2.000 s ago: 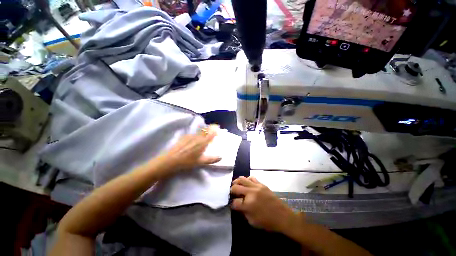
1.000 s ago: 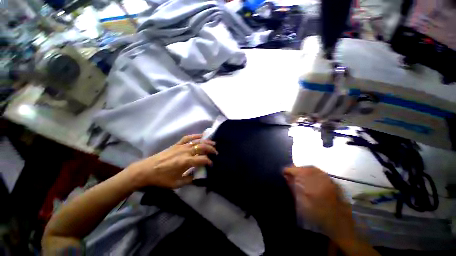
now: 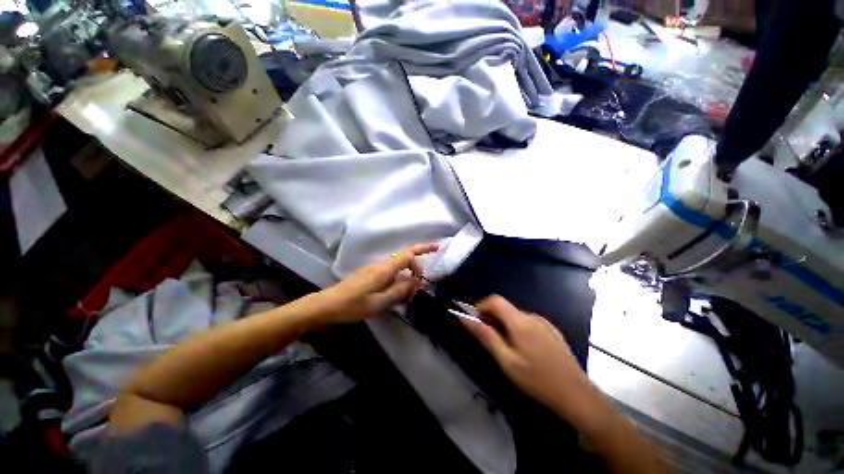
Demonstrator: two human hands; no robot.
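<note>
A black panel (image 3: pixel 532 278), joined to light grey cloth (image 3: pixel 389 199), lies left of the sewing machine head (image 3: pixel 689 199). My left hand (image 3: pixel 379 285) pinches the edge of the cloth where grey meets black. My right hand (image 3: pixel 523 347) is close to it, over the black panel, closed on a small thin metallic tool (image 3: pixel 463 312) whose tip points at my left fingertips. The tool looks like snips, but is too small to tell surely. The panel's right edge reaches the lit needle area.
Black strips (image 3: pixel 759 370) lie in a tangle under the machine arm at right. A beige machine (image 3: pixel 208 74) stands at upper left. More grey cloth (image 3: pixel 176 343) hangs in a heap at lower left. A dark post rises behind the machine head.
The view has turned left. My right hand has moved from the panel's right edge to beside my left hand, and a thin tool now shows in it. The black panel was uncovered as grey cloth folded left.
</note>
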